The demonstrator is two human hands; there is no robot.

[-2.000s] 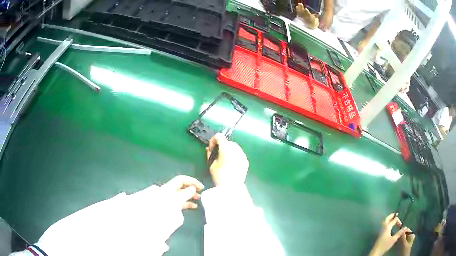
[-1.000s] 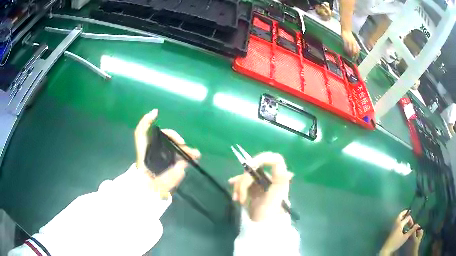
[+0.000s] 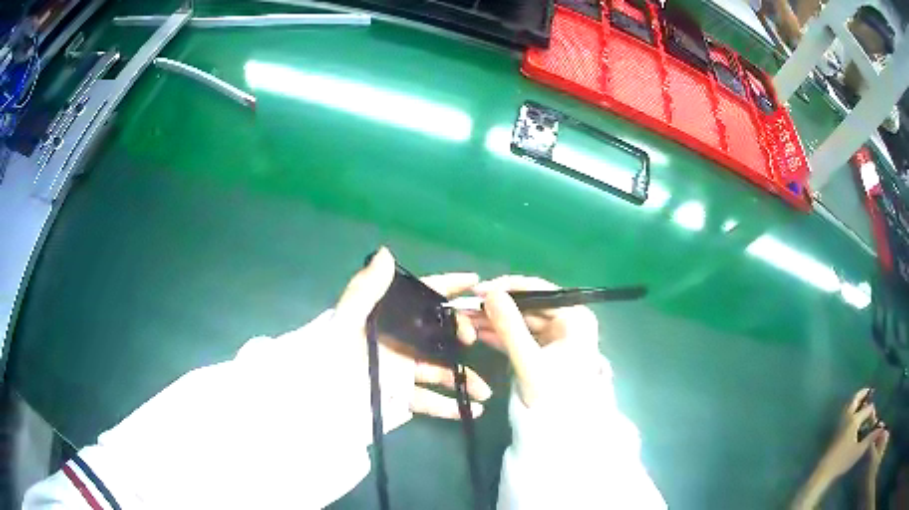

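My left hand (image 3: 436, 389) holds a black phone middle frame (image 3: 411, 317) above the green belt. Its solid panel is at the top, and its two long thin sides run down towards the picture's bottom edge. My right hand (image 3: 538, 334) holds tweezers (image 3: 583, 297) with a black handle pointing right. Their pale tips are at the right part of the solid panel. Whether the tips grip anything is too small to tell. A second phone middle frame (image 3: 537, 131) lies on the belt beyond my hands.
A red tray (image 3: 638, 75) with black parts stands at the upper right, beside black blister trays (image 3: 468, 18). Pale guide strips (image 3: 204, 82) and a metal fixture (image 3: 75, 129) are at the left. Another person's hands (image 3: 855, 438) are at the lower right.
My left hand has picked up the nearer frame and turned it panel-up. My right hand has brought the tweezers onto its panel. The view has shifted, so the tray sits higher.
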